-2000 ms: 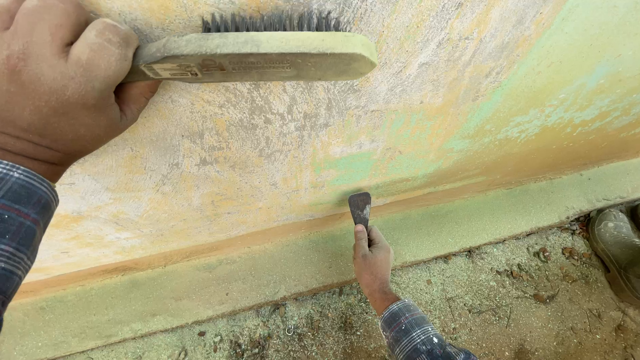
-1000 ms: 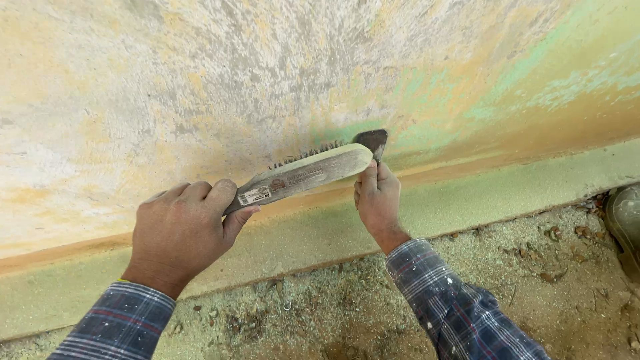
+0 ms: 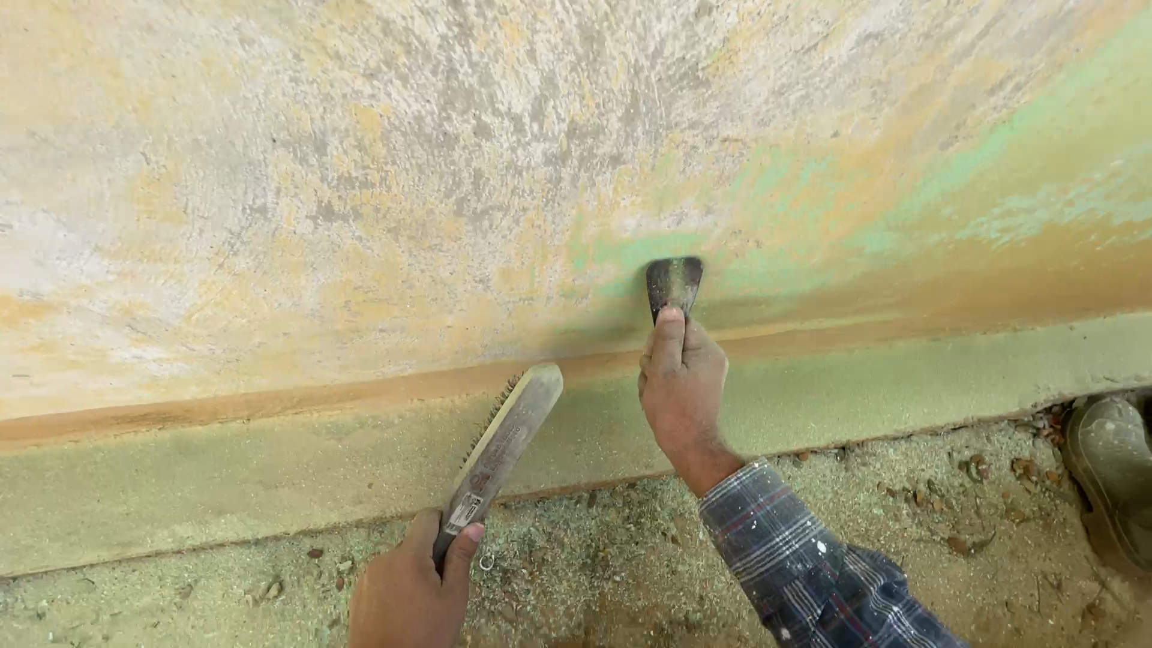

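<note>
My left hand (image 3: 412,583) grips the dark handle end of a wire brush (image 3: 506,450), which slants up to the right in front of the ledge, its bristles facing up and left. My right hand (image 3: 684,396) is closed around a scraper with a dark, flared metal blade (image 3: 674,281). The blade's edge lies at the lower part of the painted wall (image 3: 432,198), by a patch of green paint. Worn yellow, white and grey areas cover much of that wall. The scraper's handle is hidden in my fingers.
A pale green ledge (image 3: 270,486) runs along the wall's foot, below an orange band. Beneath it lies dirt ground (image 3: 594,576) strewn with paint flakes and dry leaves. A dusty boot (image 3: 1111,468) stands at the right edge.
My left hand has come down with the wire brush, first from the upper left, then away from beside the scraper. My right hand still holds the scraper low on the wall.
</note>
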